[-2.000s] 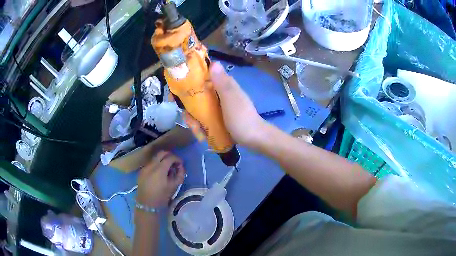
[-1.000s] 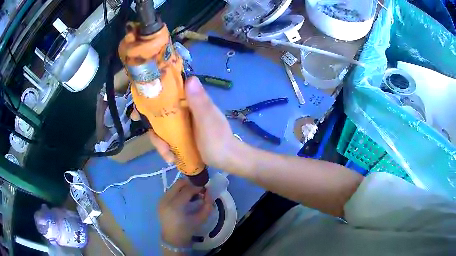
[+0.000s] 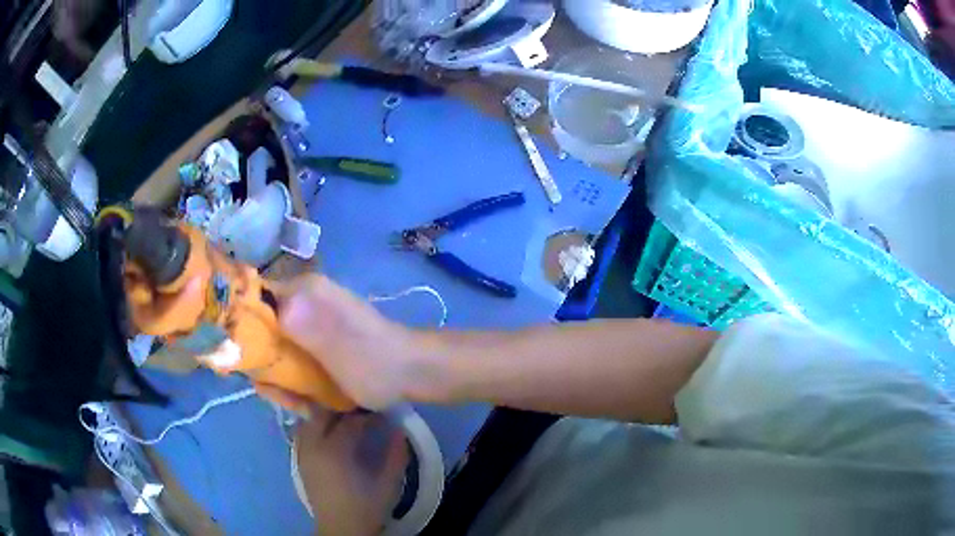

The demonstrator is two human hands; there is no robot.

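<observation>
My right hand (image 3: 351, 340) grips the orange electric screwdriver (image 3: 236, 330), which is tilted, its rear end up and left, its tip hidden behind my hands. My left hand (image 3: 351, 461) is blurred and low in the picture, over the white slotted lamp housing (image 3: 427, 476). The fingers of my left hand are partly hidden by my right hand and the screwdriver; whether they pinch anything cannot be seen. A white cord (image 3: 204, 414) runs left from the work across the blue mat (image 3: 346, 230).
Blue-handled cutters (image 3: 461, 239) and a green-handled screwdriver (image 3: 361, 168) lie on the mat. A clear dish (image 3: 597, 120) stands beyond. A parts box (image 3: 251, 199) is at left. The turquoise-lined bin (image 3: 723, 241) is at right. A black cable (image 3: 117, 314) hangs at left.
The screwdriver and my right hand have moved left and down, and the tool leans more. My left hand is lower and more covered. The view has shifted, so the bench things sit further left.
</observation>
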